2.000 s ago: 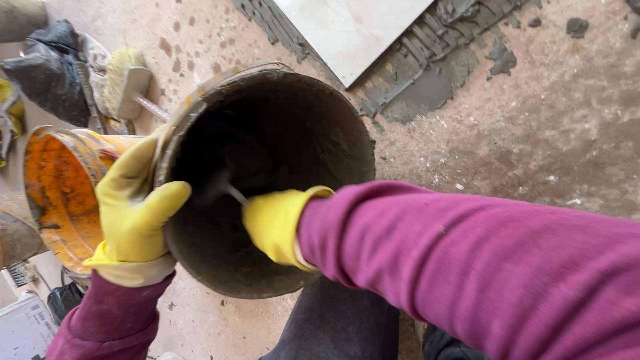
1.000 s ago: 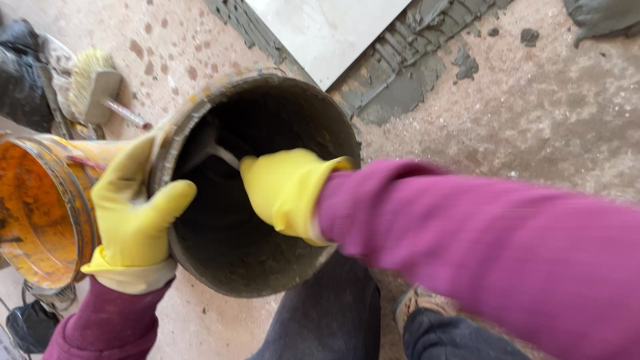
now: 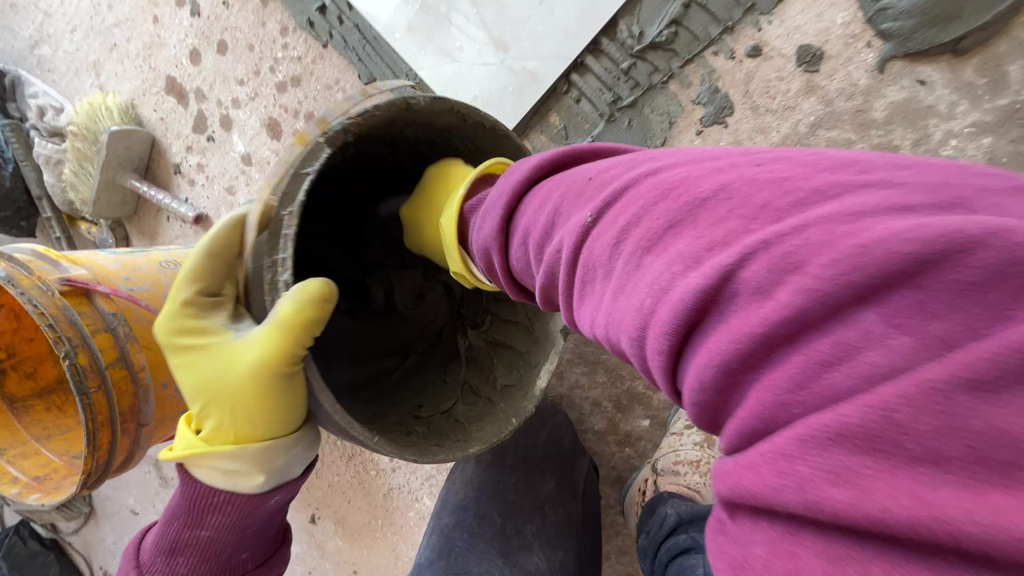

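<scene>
A mortar-coated bucket [image 3: 512,384] is tilted with its mouth toward me, and grey mortar [image 3: 448,352] lines its dark inside. My left hand [image 3: 240,344], in a yellow rubber glove, grips the bucket's left rim, thumb over the edge. My right hand [image 3: 440,216], gloved alike, reaches inside the bucket. Its fingers point into the dark, where whatever it holds is hardly visible; in the earlier frames it grips a thin metal tool shank there.
An orange bucket [image 3: 144,280] lies on its side at the left, below a masonry brush [image 3: 116,172]. Beyond the mortar bucket, a marble-look tile [image 3: 496,48] rests beside combed mortar [image 3: 640,64]. More mortar [image 3: 936,24] lies upper right. My boot [image 3: 680,464] is below.
My right hand has gone deeper into the bucket, and the tool shank seen earlier is now hidden in the dark. My left hand has stayed on the rim.
</scene>
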